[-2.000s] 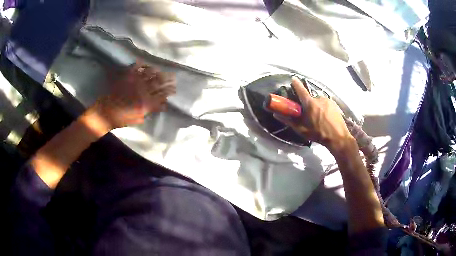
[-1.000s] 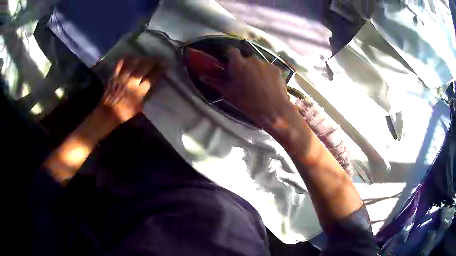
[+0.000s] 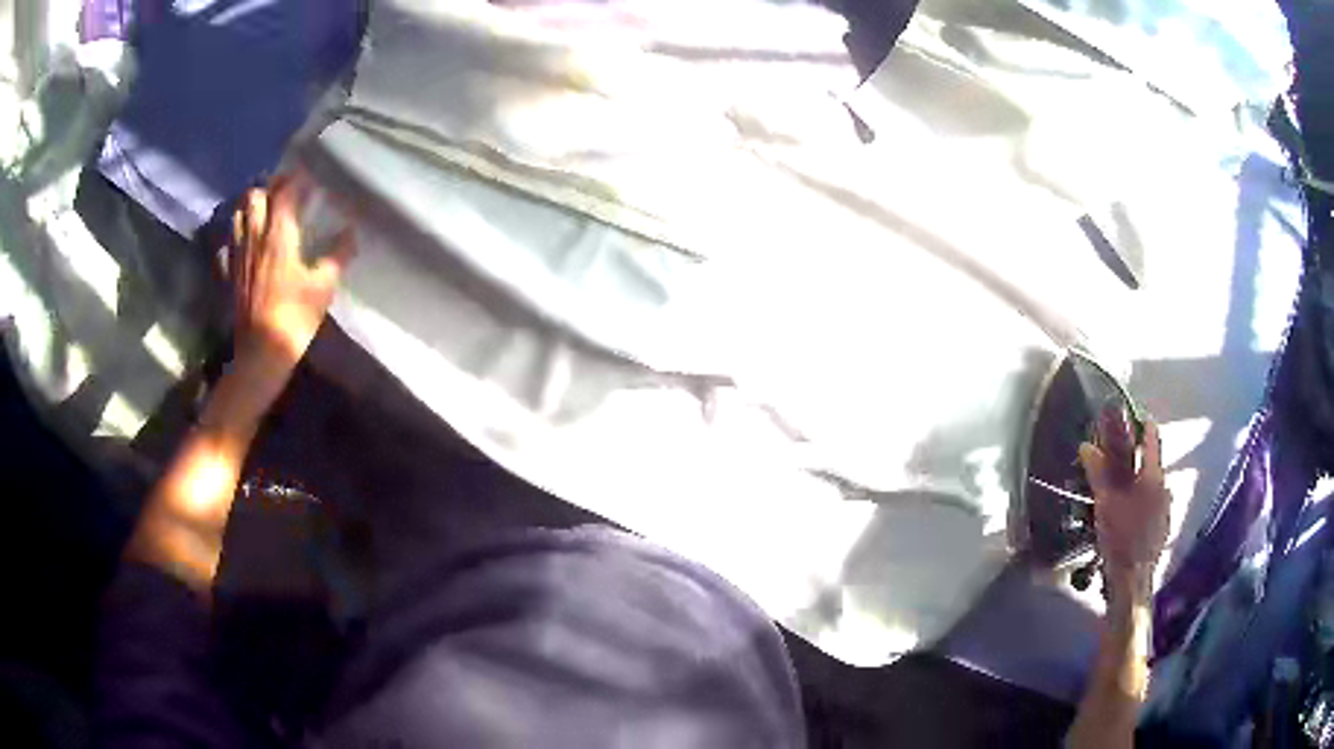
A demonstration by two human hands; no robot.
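A pale white to grey-green garment [image 3: 585, 337] lies spread across the table, with a long seam running from its left end toward the middle. My left hand [image 3: 285, 271] rests at the garment's left end, at its edge, fingers apart; whether it pinches cloth is hard to tell. My right hand [image 3: 1129, 490] is closed on the handle of the dark pointed iron [image 3: 1061, 461] at the garment's right end. The iron's pale rim shows, and my hand hides most of the handle.
Blue-purple ironing cover [image 3: 1010, 629] shows at the near right and blue cloth [image 3: 242, 95] at the upper left. Pale crumpled cloth [image 3: 73, 293] hangs at the left edge. Dark and purple clothes [image 3: 1244, 549] hang at the right edge. More pale folds lie on the far side.
The iron, held by my right hand, has moved from the garment's left part to its right end. My left hand has shifted slightly left. The seam on the left part is now uncovered.
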